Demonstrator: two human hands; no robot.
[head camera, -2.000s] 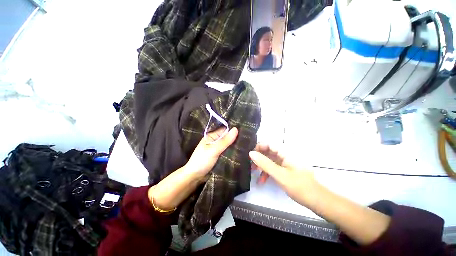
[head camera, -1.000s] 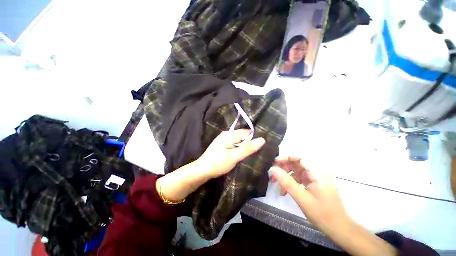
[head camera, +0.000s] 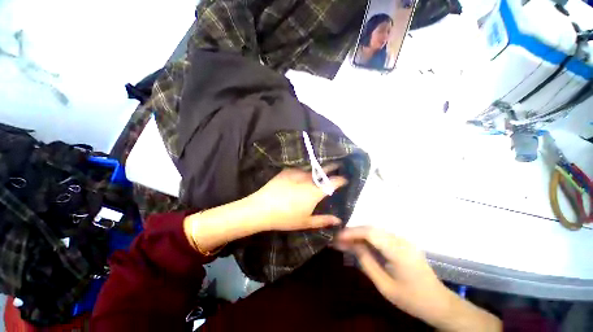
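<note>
A plaid garment (head camera: 276, 259) with a smooth dark lining (head camera: 218, 110) lies over the table's front edge. A thin white loop (head camera: 313, 159) stands out on the plaid. My left hand (head camera: 296, 201) lies on the garment with its fingers spread around an opening in the cloth, beside the loop. My right hand (head camera: 383, 266) is at the garment's lower right edge, fingers bent and blurred, thumb and fingertips at the cloth. A small dark patch shows between its fingers; I cannot tell whether it is cloth or a tool.
The white sewing machine head (head camera: 533, 65) is at the upper right. Scissors (head camera: 569, 194) lie right on the table. A phone (head camera: 383, 35) stands behind the work. A dark plaid heap (head camera: 39, 207) with small rings lies at left, over blue and red plastic.
My left hand has flattened and opened over the cloth. My right hand has moved to the garment's edge. The garment has shifted and now shows a dark opening near the loop.
</note>
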